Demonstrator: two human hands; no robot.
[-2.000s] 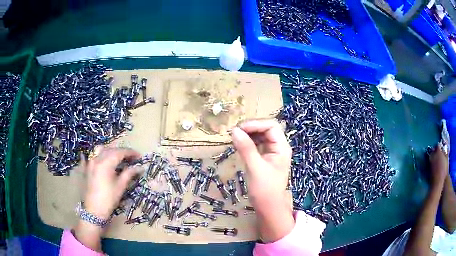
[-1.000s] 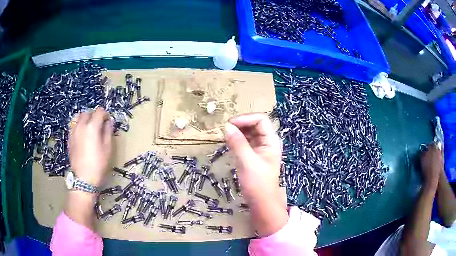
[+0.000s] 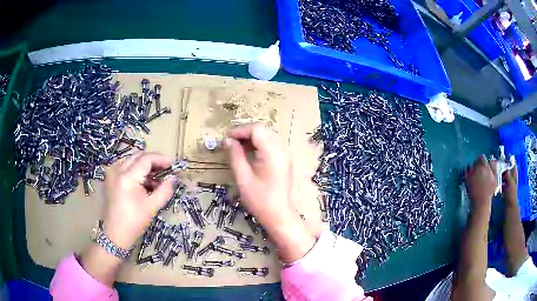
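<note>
My left hand (image 3: 138, 188) holds a small dark metal part (image 3: 171, 170) between thumb and fingers, its thicker head pointing right. My right hand (image 3: 259, 176) is over the stained cardboard pad (image 3: 203, 109), its fingertips pinched beside a white paste blob (image 3: 210, 142). A stick in those fingertips is too small or blurred to make out. A loose group of parts (image 3: 221, 238) lies spread on the cardboard sheet (image 3: 70, 235) below and between my hands.
A dense left pile (image 3: 65, 129) and a wide right pile (image 3: 377, 170) flank the sheet. A blue bin (image 3: 353, 67) with parts stands back right, near a white bottle (image 3: 265, 62). A white rag (image 3: 440, 108) lies by the bin. Another person's hands (image 3: 483, 179) are at right.
My left hand has come from the left pile toward the centre with a part in its fingers. My right hand has moved left over the pad to the paste. The view has shifted slightly.
</note>
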